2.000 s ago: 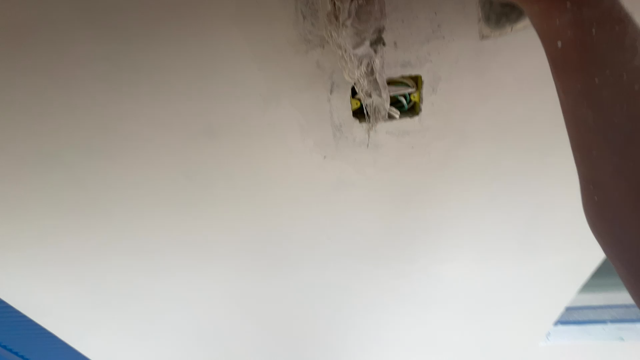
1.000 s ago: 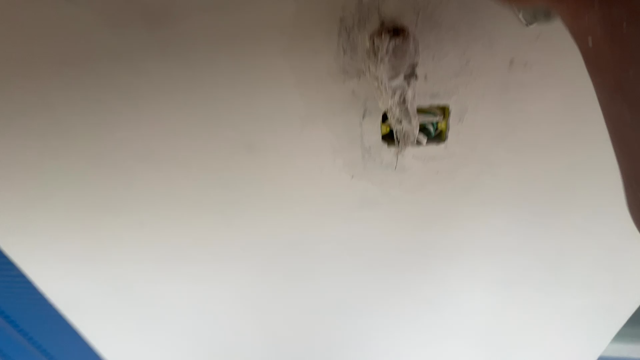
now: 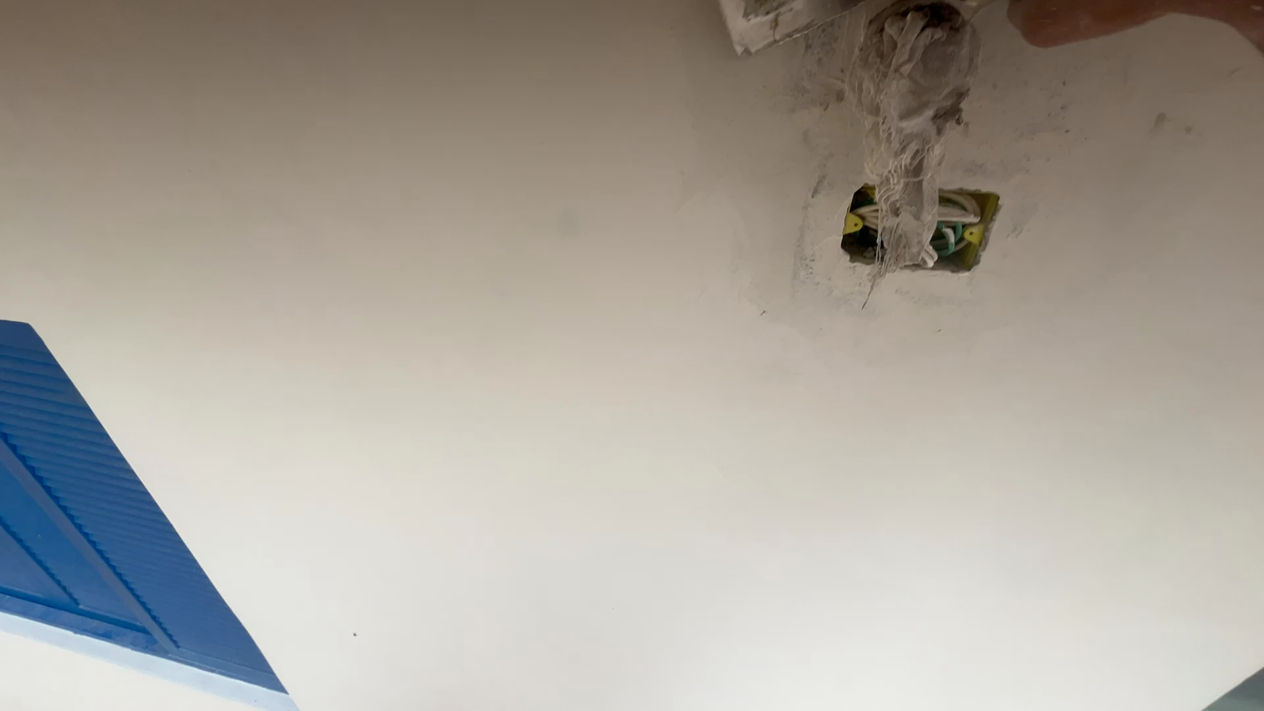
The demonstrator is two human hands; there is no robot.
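At the top right edge, part of my right hand (image 3: 1086,18) and wrist shows; its fingers are mostly cut off by the frame. A flat, plaster-smeared tool or plate (image 3: 780,22) shows at the top edge, left of a hole; what holds it is out of view. From the round hole hangs a clump of dusty, frayed plastic or fibre (image 3: 913,109). Its lower end hangs across a yellow electrical box (image 3: 987,212) set in the pale wall (image 3: 543,395), with white and green wires (image 3: 953,237) inside. My left hand is not in view.
A blue louvred shutter (image 3: 128,513) with a pale strip along its lower edge stands at the left. Dark smudges mark the wall around the hole and box. A greyish corner (image 3: 1239,691) shows at the bottom right.
My right arm, earlier reaching down the right side, now shows only at the top edge, nearer the hanging clump. The plaster-smeared piece has moved left, from right of the hole to its left.
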